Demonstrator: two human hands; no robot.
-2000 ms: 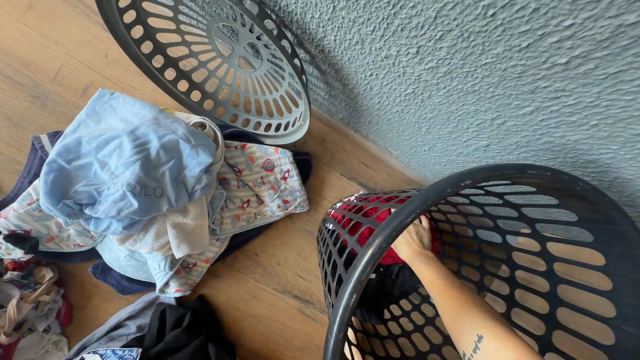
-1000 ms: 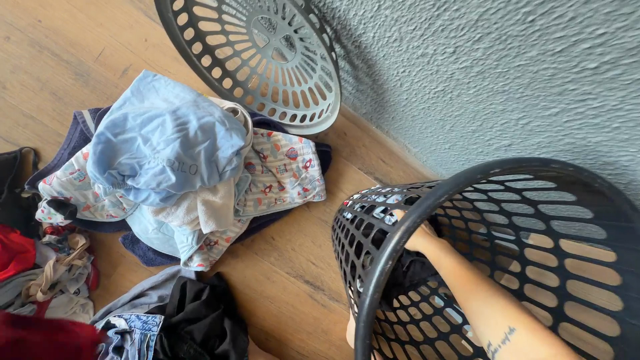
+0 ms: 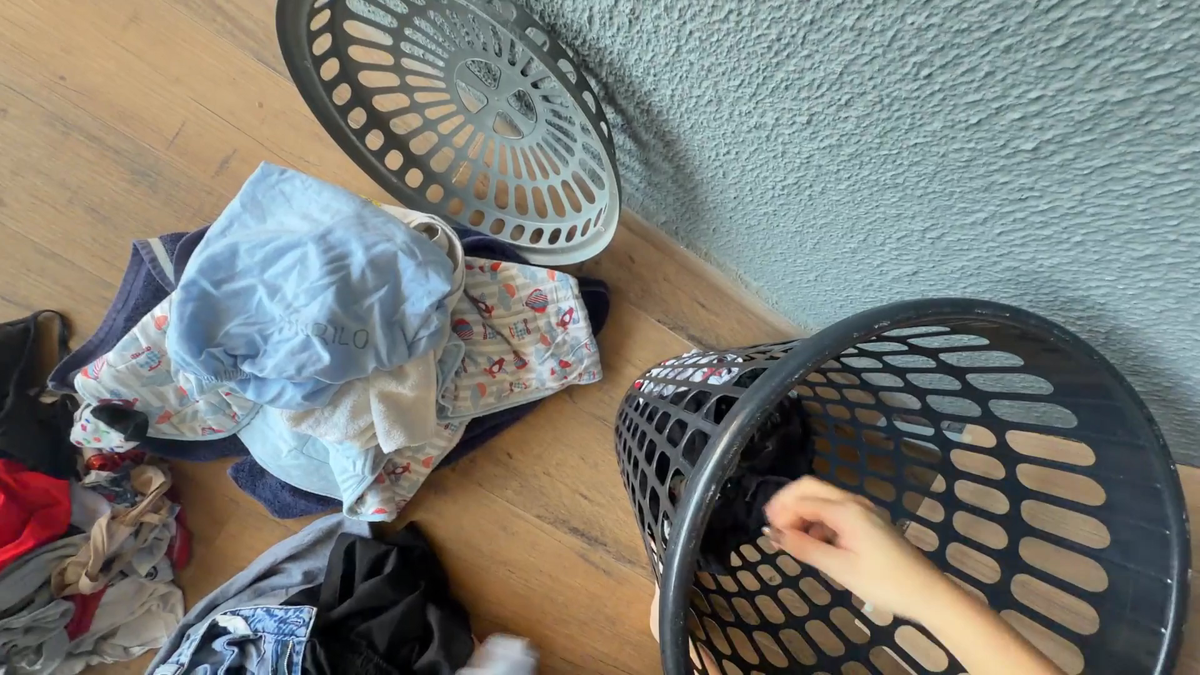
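A black plastic laundry basket [image 3: 1078,375] lies tilted on its side, its mouth facing me. My right hand [image 3: 830,539] is inside it, fingers curled against a dark garment [image 3: 745,497]; whether they grip the cloth does not show. Only a little of my left hand [image 3: 659,614] appears beside the basket rim, mostly hidden. Left of the basket, a light blue cloth [image 3: 309,281] bearing writing tops a pile with a printed white cloth [image 3: 525,328], a cream towel [image 3: 403,408] and a navy towel [image 3: 272,487].
A round, slotted plastic lid [image 3: 497,103] leans against the textured grey-blue wall [image 3: 891,141]. Lower left, a red garment [image 3: 28,511] lies on a mixed pile. Denim [image 3: 248,637] and a black garment [image 3: 384,600] lie near the bottom edge, beside a blurred white thing [image 3: 502,656].
My right hand has drawn back toward the basket's mouth. Red cloth that lay by it two seconds ago no longer shows there. A dark red cloth, blurred at lower left one second ago, has left that spot.
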